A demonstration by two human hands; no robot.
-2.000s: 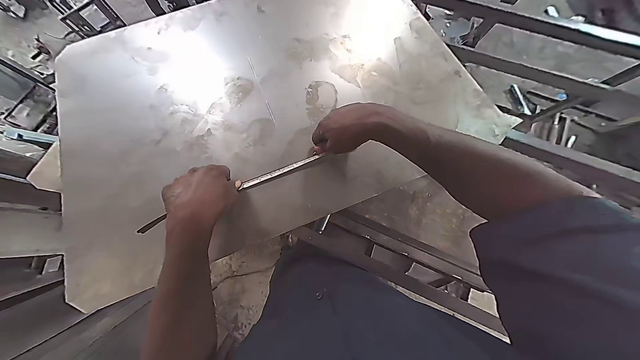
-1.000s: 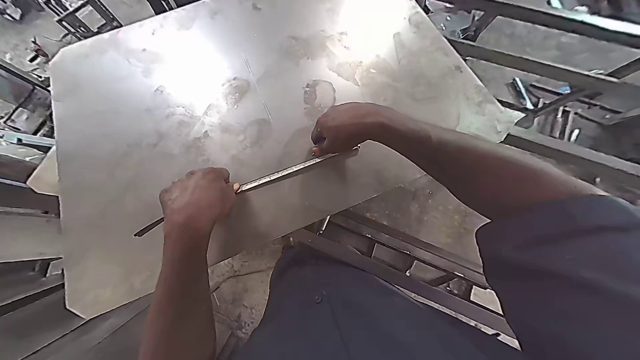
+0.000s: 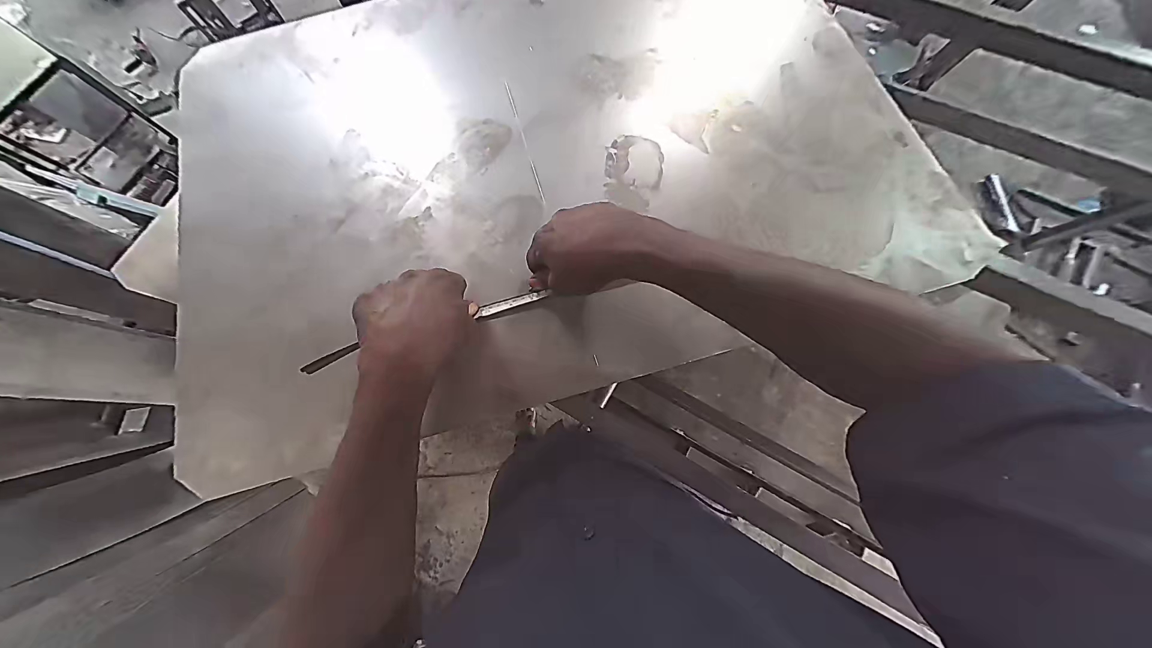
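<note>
A broad sheet of metal [image 3: 270,261] with clipped corners lies below my hands, smudged and shining under glare. Across its near part runs a thin metal ruler or strip [image 3: 511,304], slanting up to the right. My left hand [image 3: 414,328] is closed over it, and its dark end sticks out past the left side of the fist. My right hand [image 3: 585,247] has its fingers bent at the strip further right; a small part beyond that hand is hard to make out. What the right fingers pinch is hidden. A straight scribed line [image 3: 525,139] marks the sheet above my hands.
Dark metal bars [image 3: 1017,135] form a frame at the right, with loose tools and scraps [image 3: 999,202] beyond. More bars [image 3: 720,468] pass beneath the sheet's near edge. Metal sections [image 3: 72,351] and a cluttered rack [image 3: 99,135] stand at the left.
My right hand has moved left along the strip, closer to my left hand. Less of the strip shows between the hands than before. My left hand stays closed on it.
</note>
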